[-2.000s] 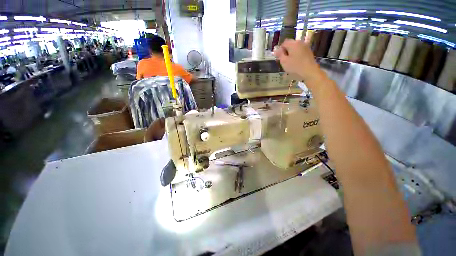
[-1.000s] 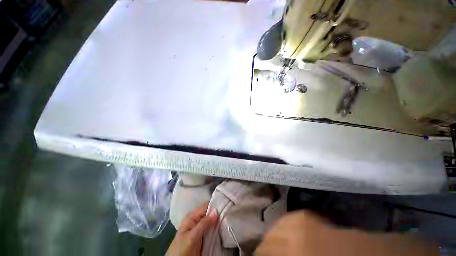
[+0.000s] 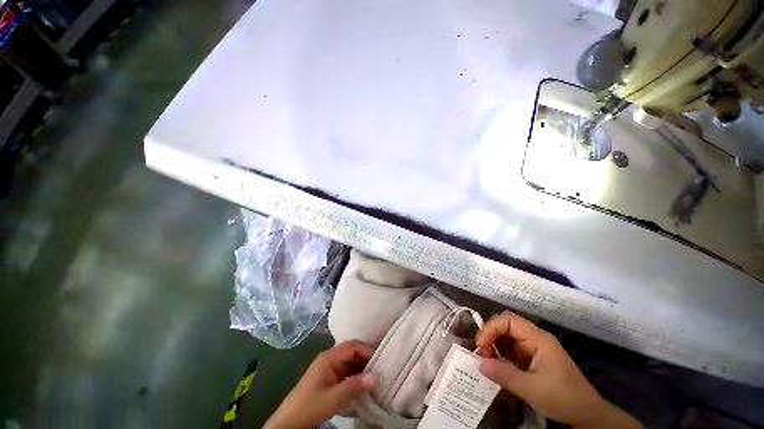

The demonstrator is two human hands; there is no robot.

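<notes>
The beige trousers (image 3: 377,310) lie bunched below the table's front edge. My left hand (image 3: 339,381) grips the cloth at the stitched waistband (image 3: 408,348), thumb on top. A white hang tag (image 3: 461,390) with dark print lies over the trousers, with a pale looped string (image 3: 459,317) above it. My right hand (image 3: 523,366) pinches at the tag's upper right corner, by the string. Whether a needle is between its fingertips cannot be told.
The white table (image 3: 369,109) spans the view, with a printed ruler tape (image 3: 394,245) along its front edge. The sewing machine (image 3: 678,50) stands upper right, its lamp lighting the needle area. A slim dark metal tool (image 3: 692,194) lies on its bed. A clear plastic bag (image 3: 281,281) hangs below the edge.
The view has turned down from the machine to the trousers. My right hand has gone from raised near the thread stand to the tag. The hang tag now shows.
</notes>
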